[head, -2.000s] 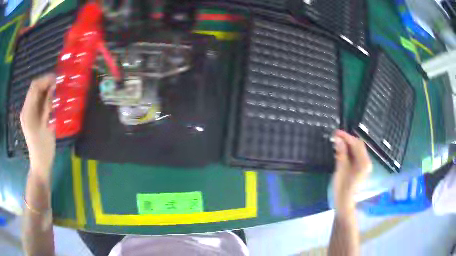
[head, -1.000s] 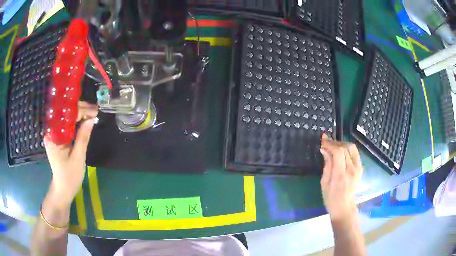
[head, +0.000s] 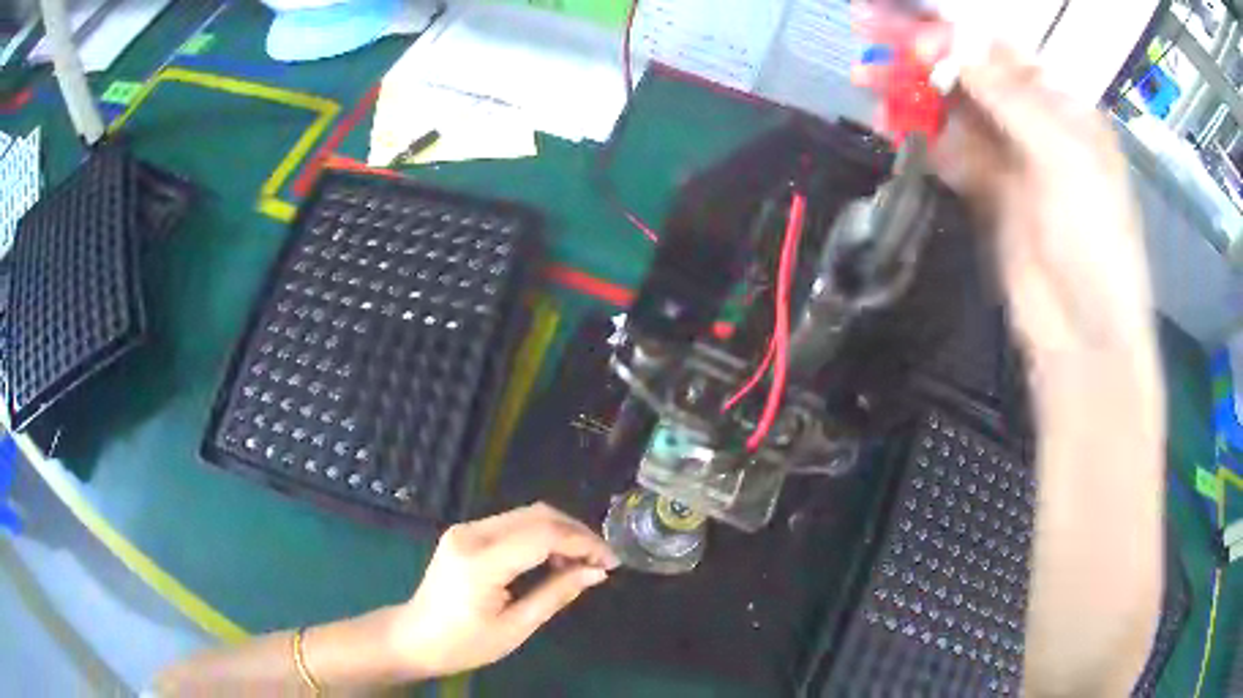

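Observation:
My left hand [head: 498, 586], with a thin bracelet at the wrist, is at the left edge of the round clear socket [head: 657, 532]. Its thumb and fingertips are pinched together; whether a tiny part is between them cannot be told. My right hand [head: 1029, 164], blurred, is at the top right on the red lever handle [head: 907, 75]. The black test fixture [head: 845, 273] has a clear pressure head plate [head: 709, 477] above the socket, with red wires [head: 783, 321] looping over it. The small component is not clearly visible.
A pocketed tray [head: 470, 368] with shiny parts and some empty pockets lies left of the fixture. Another tray [head: 941, 545] lies at right, partly behind my right forearm. Spare trays [head: 82, 293] lie far left. Papers [head: 498, 68] and a pen [head: 417, 145] lie behind.
The view has swung left and tilted. My right hand has left the right tray and is on the lever, now raised. My left hand has let go of the lever and moved to the socket.

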